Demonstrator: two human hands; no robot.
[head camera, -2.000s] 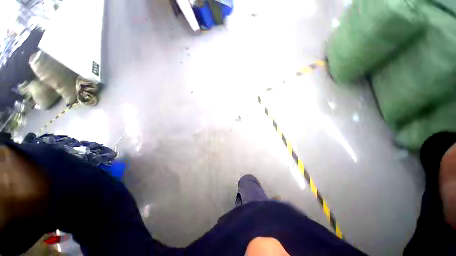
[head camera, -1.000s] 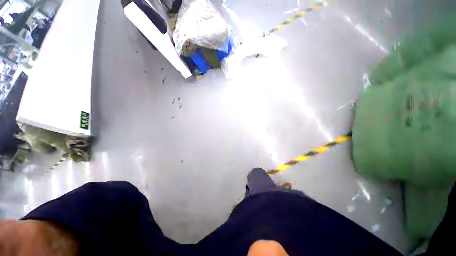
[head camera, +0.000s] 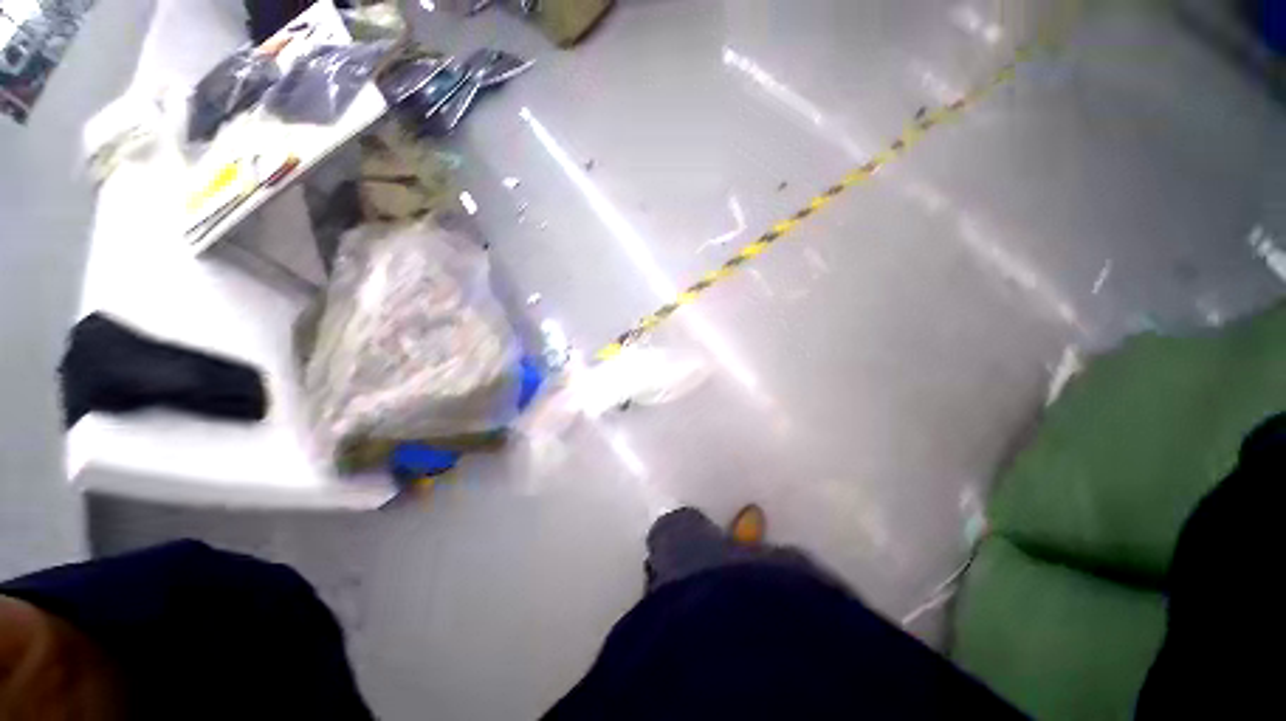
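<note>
My left sleeve (head camera: 198, 620) is dark navy at the lower left. Bare skin of my left arm (head camera: 50, 662) shows beyond it, blurred and cut off by the edge; no fingers show. My right sleeve (head camera: 1227, 592) is a dark shape at the right edge, with no hand visible. Neither hand is seen holding anything. Nearest in front, a pale bundle in clear plastic (head camera: 416, 331) sits in or on something with blue parts, beside a white table (head camera: 212, 458). A large green bundle (head camera: 1128, 479) lies at the right.
A dark folded item (head camera: 162, 373) lies on the white table. Dark plastic-wrapped pieces (head camera: 325, 85) lie on a white board further back. Yellow-black tape (head camera: 790, 226) crosses the grey floor (head camera: 846, 409). One shoe tip (head camera: 677, 542) shows below, with white scraps on the floor ahead.
The view has moved forward and turned. The plastic-covered bundle is nearer and lower at left, the white table beside it shows more, and the green bundle has shifted lower at right.
</note>
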